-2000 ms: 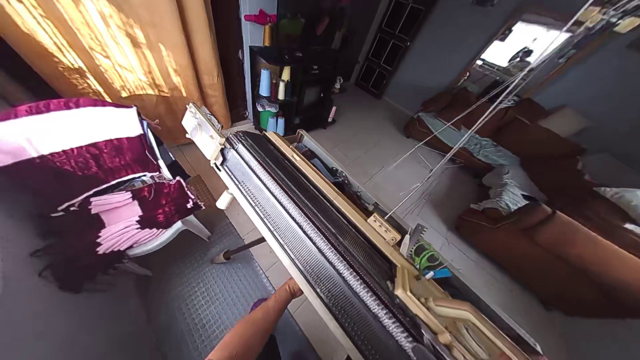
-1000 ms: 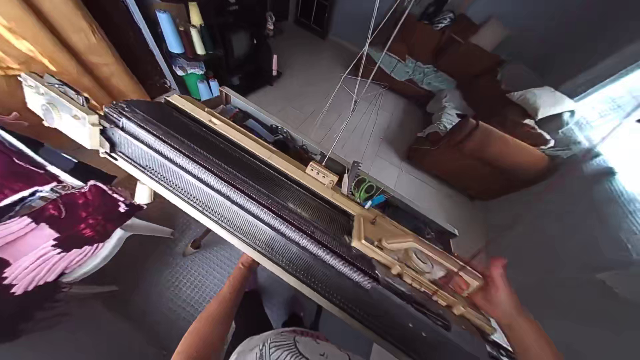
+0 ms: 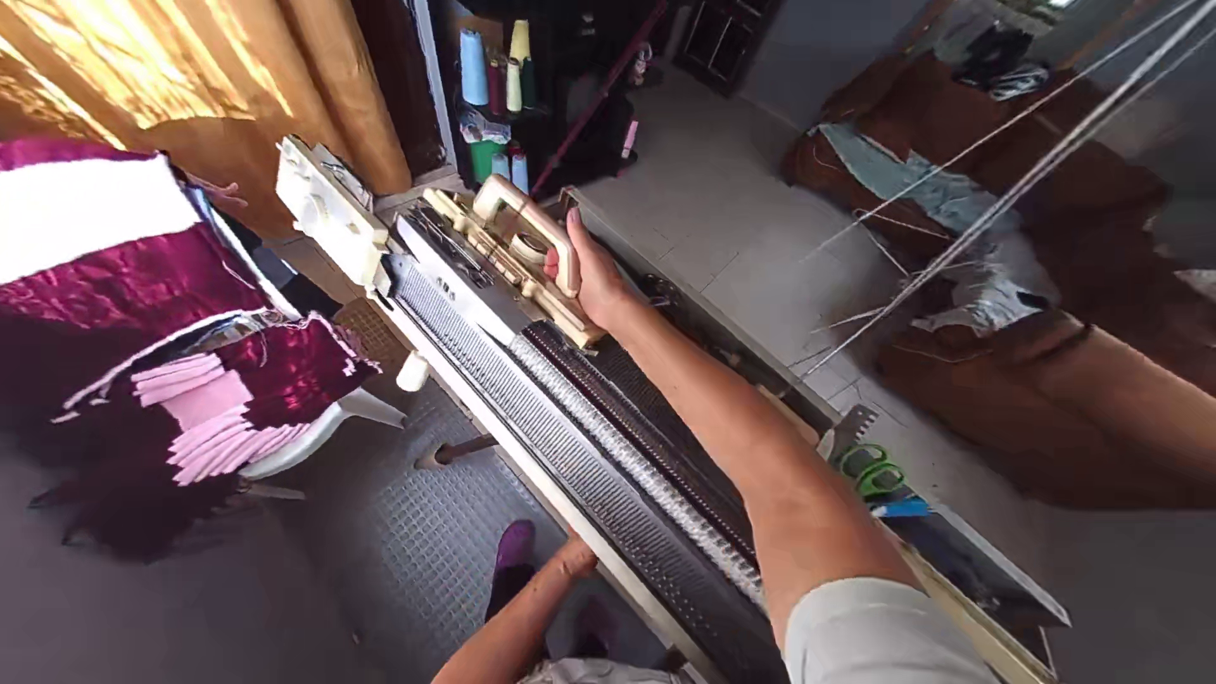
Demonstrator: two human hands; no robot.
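Observation:
A knitting machine [image 3: 570,427] runs diagonally across the view, with white knitting [image 3: 655,484] along its needle bed. My right hand [image 3: 591,271] grips the handle of the cream carriage [image 3: 527,256], which sits near the bed's far left end. My left hand [image 3: 573,560] is at the machine's near long edge; its fingers are hidden beneath that edge. A cream end unit [image 3: 332,214] is fixed at the machine's far left. Strands of yarn [image 3: 988,214] stretch from the upper right down behind the machine.
Green-handled scissors [image 3: 872,470] and a blue item [image 3: 902,507] lie behind the machine's right part. At left, burgundy, white and pink fabric [image 3: 190,408] drapes over a white plastic chair [image 3: 328,432]. Yarn cones [image 3: 473,68] stand on a dark shelf. Brown sofas [image 3: 959,399] stand at right.
My right hand and the carriage have moved from the machine's right end to its far left end. My left hand remains at the near edge. The view has turned.

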